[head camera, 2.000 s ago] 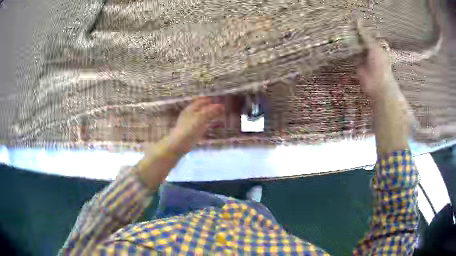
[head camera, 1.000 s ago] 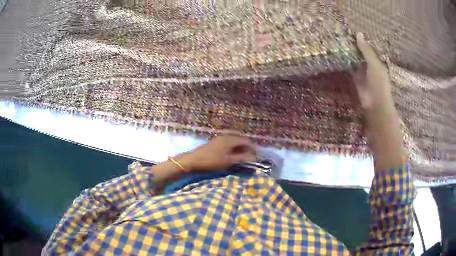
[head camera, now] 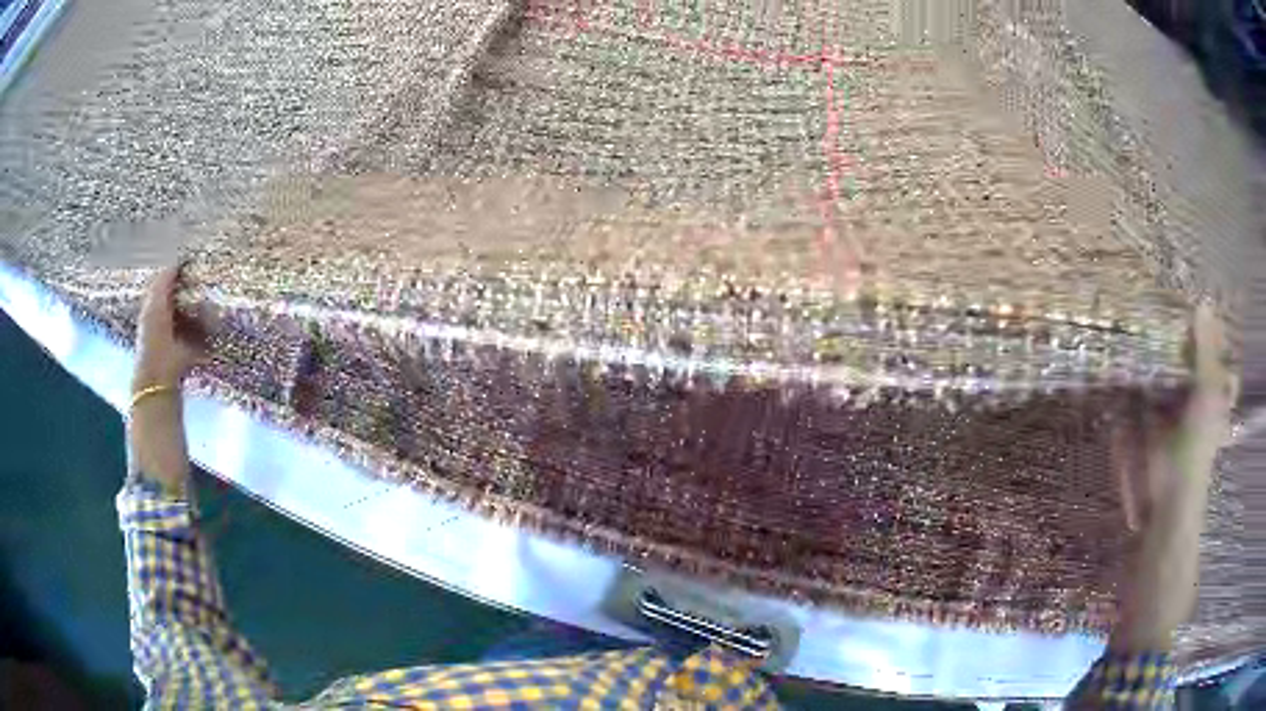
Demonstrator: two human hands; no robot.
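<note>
Brown-beige nubby fabric (head camera: 667, 167) covers the table. The upper ply's pale edge (head camera: 597, 354) is raised and pulled fairly straight between my hands, above the fringed edge (head camera: 583, 525) of the cloth below. My left hand (head camera: 170, 322) grips the upper ply's edge at the left. My right hand (head camera: 1180, 417) grips it at the far right; it is blurred and its fingertips are partly hidden.
A grey metal clamp (head camera: 708, 621) sits at the near table edge, in front of my body. White underlay paper (head camera: 403, 514) shows along that edge. Red laser lines (head camera: 830, 139) cross on the fabric. Dark green floor (head camera: 83, 458) shows at lower left.
My left hand has left the clamp, moved far left and taken hold of the ply edge. My right hand has moved right and nearer. The edge is straighter, and the clamp now sits at the table edge.
</note>
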